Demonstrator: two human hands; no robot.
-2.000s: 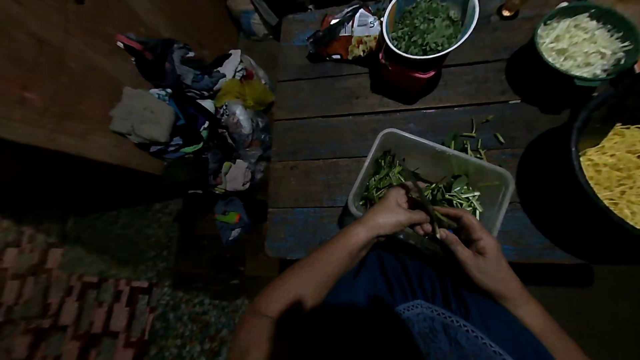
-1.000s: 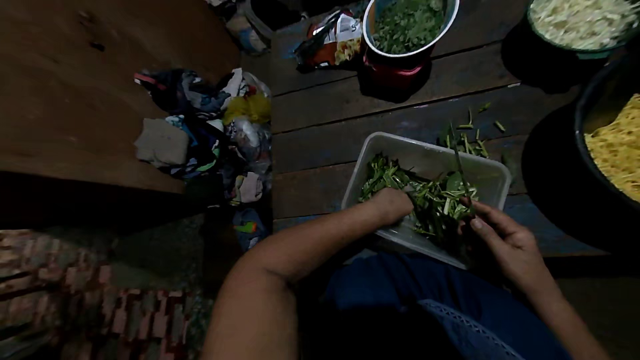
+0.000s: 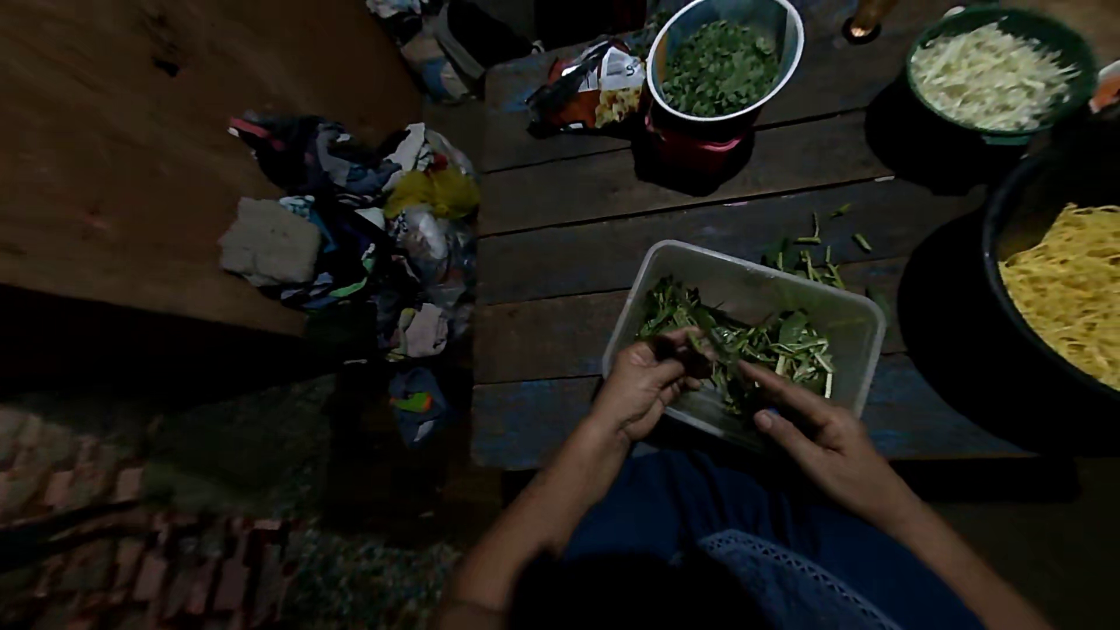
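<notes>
A clear plastic container (image 3: pixel 862 350) stands near the table's front edge with cut leafy greens (image 3: pixel 792 341) inside. Above its near left part, my left hand (image 3: pixel 646 385) pinches a piece of leafy green between thumb and fingers. My right hand (image 3: pixel 818 433) is over the near right side, its thumb and index finger at a dark green stem or leaf; the dim light hides how firmly it grips. Between the two hands, greens hang over the container. Cut stem pieces (image 3: pixel 818 262) lie on the table just behind the container's far rim.
Behind stand a white-rimmed bowl of chopped greens (image 3: pixel 722 70) on a red object and a printed plastic packet (image 3: pixel 599 87). To the right are a green bowl of shredded cabbage (image 3: pixel 993 79) and a large dark pot of yellow noodles (image 3: pixel 1067 289). Cloths and plastic bags (image 3: pixel 376 219) lie left of the plank table (image 3: pixel 551 271).
My left hand, lowered into the greens a second ago, is now raised and turned with a piece in its fingers. My right hand has come closer to it.
</notes>
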